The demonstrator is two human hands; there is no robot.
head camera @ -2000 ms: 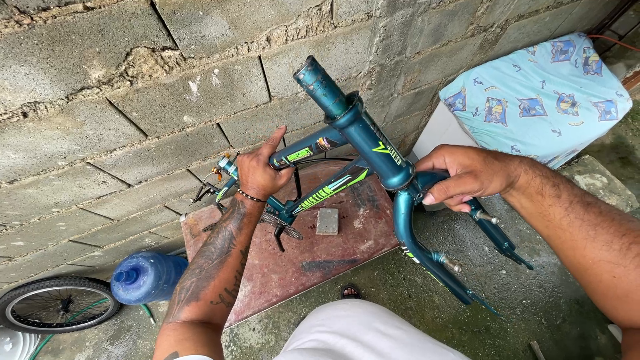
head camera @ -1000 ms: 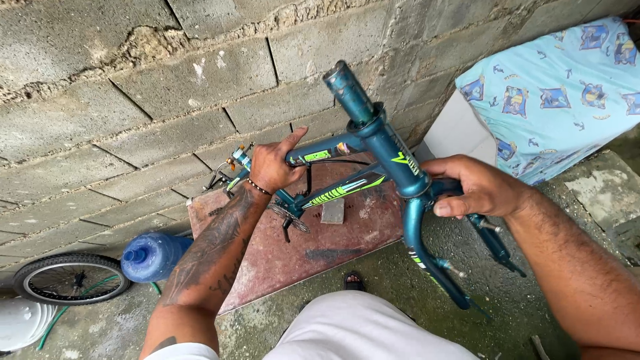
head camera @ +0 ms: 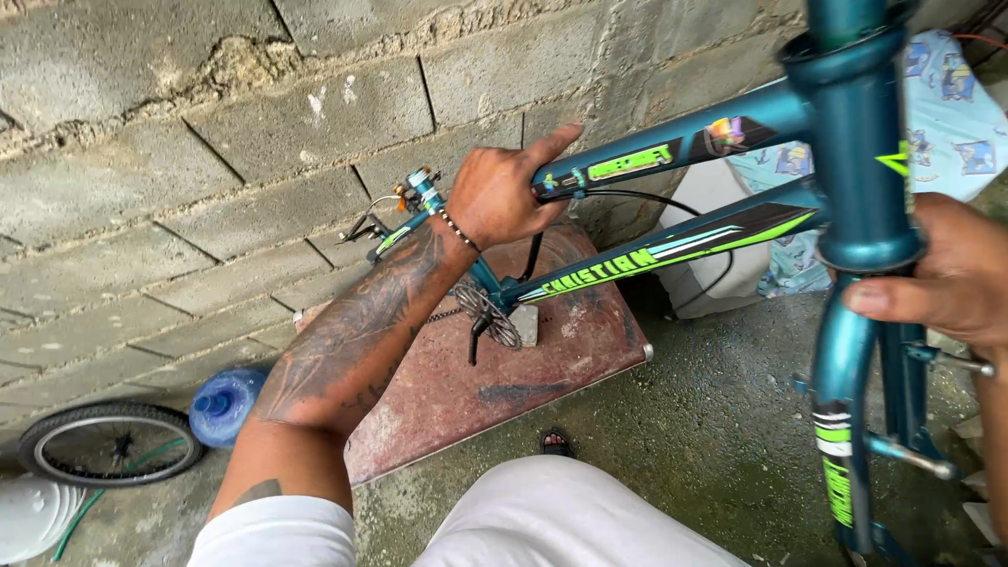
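Observation:
A teal bicycle frame (head camera: 740, 150) with green and black decals is held above a worn reddish board. Around its top tube is my left hand (head camera: 504, 193), the thumb raised along the tube. My right hand (head camera: 937, 283) grips the top of the bicycle fork (head camera: 846, 370), just below the head tube (head camera: 858, 150); part of its fingers are hidden behind the metal. The chainring (head camera: 488, 315) and a crank arm hang low beside a small grey block (head camera: 525, 324) on the board. The seat tube end (head camera: 421, 181) points up near the wall.
A concrete block wall (head camera: 236, 150) runs behind the reddish board (head camera: 551, 370). At the left are a blue water jug (head camera: 224, 405), a bicycle wheel (head camera: 114, 445), a white bucket (head camera: 35, 512) and a green hose (head camera: 79, 524). A patterned light-blue cloth (head camera: 953, 126) covers something at the right.
The head tube and fork have come closer to the camera and moved to the right, with both hands still on the bicycle.

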